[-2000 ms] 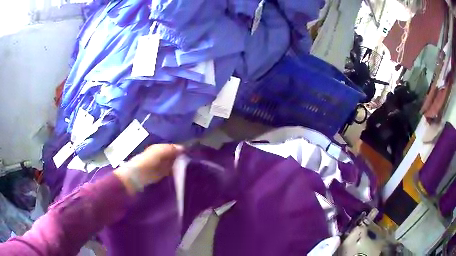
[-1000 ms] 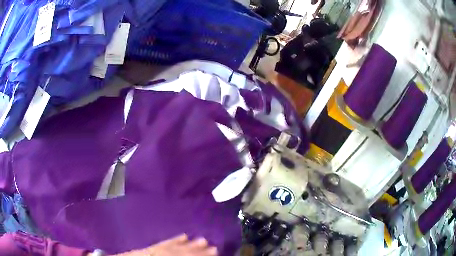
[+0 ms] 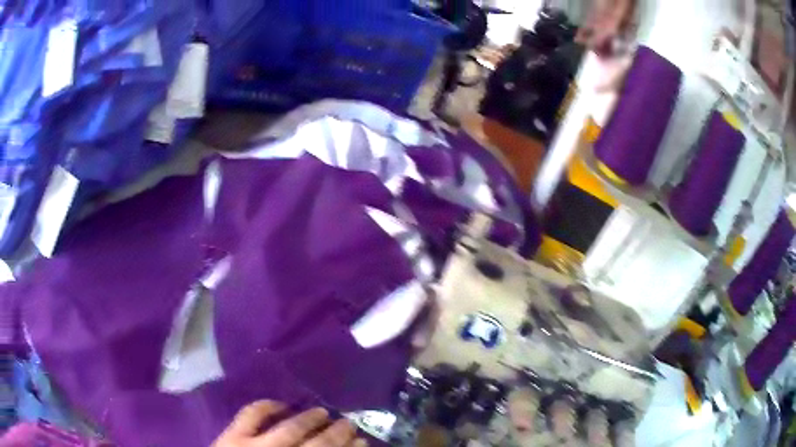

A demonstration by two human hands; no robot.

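Purple cloth (image 3: 297, 236) lies spread to the left of the cream overlock machine (image 3: 484, 297), with pale strips showing through openings. My left hand (image 3: 288, 428) is at the bottom edge, partly cut off, its fingers slightly apart on the cloth's near part; its palm and thumb are hidden. A white oval plate (image 3: 390, 314) sticks out from the machine's left side. The needle area is blurred. My right hand is out of the picture.
A blue garment heap (image 3: 113, 96) with white tags (image 3: 188, 80) is at upper left. A blue crate (image 3: 340, 61) stands behind the purple cloth. Purple thread cones (image 3: 639, 113) stand at right. Part of another person's hand seems to show at the top (image 3: 608, 30).
Since the first frame the view has swung right and down to the machine. My left hand has left the cloth's far part and lies at the near edge. Since one second ago, little has changed.
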